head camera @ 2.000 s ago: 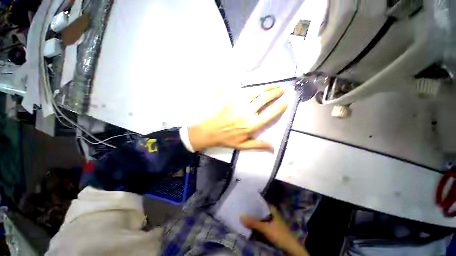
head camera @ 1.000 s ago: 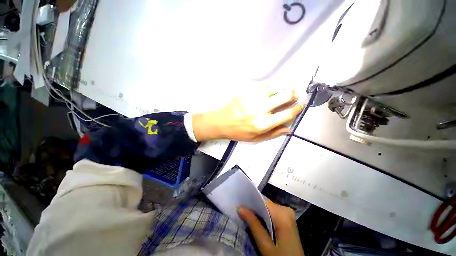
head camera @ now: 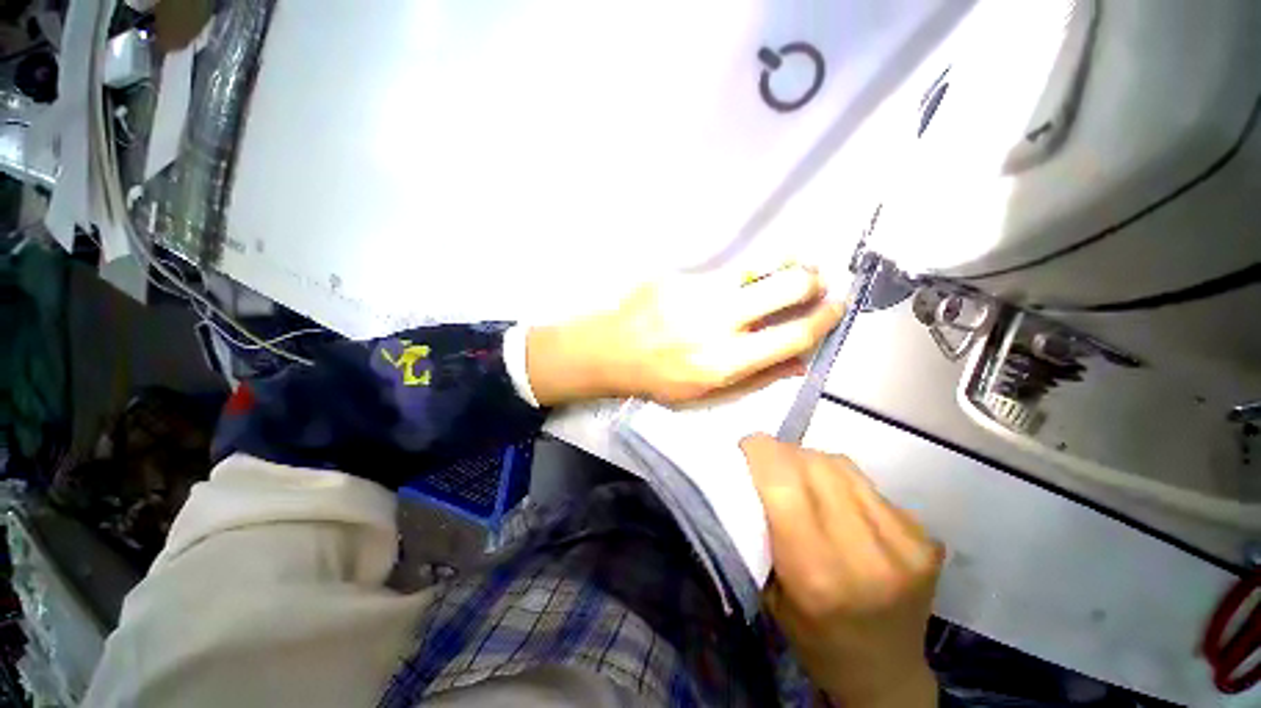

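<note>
A curved white panel (head camera: pixel 715 463) with a dark grey edge lies from the needle area down over the table's front edge. The cream-white sewing machine head (head camera: pixel 1106 166) stands at the right, with its presser foot (head camera: pixel 877 274) at the panel's far end. My left hand (head camera: pixel 692 339) lies flat on the panel just left of the presser foot, fingers slightly bent. My right hand (head camera: pixel 851 553) pinches the panel's right edge below the presser foot, where a grey strip (head camera: pixel 819 380) shows. The needle itself is too small to make out.
Red scissors handles (head camera: pixel 1235 629) are at the right table edge. A small black ring (head camera: pixel 791 76) is left of the machine head. A plastic-wrapped bundle (head camera: pixel 208 152) and white cables are at the far left. A blue crate (head camera: pixel 477 484) is below the table.
My right hand has moved up from the panel's lower end to its right edge near the presser foot. The panel's folded lower part is now straightened. My left hand has stayed nearly in place.
</note>
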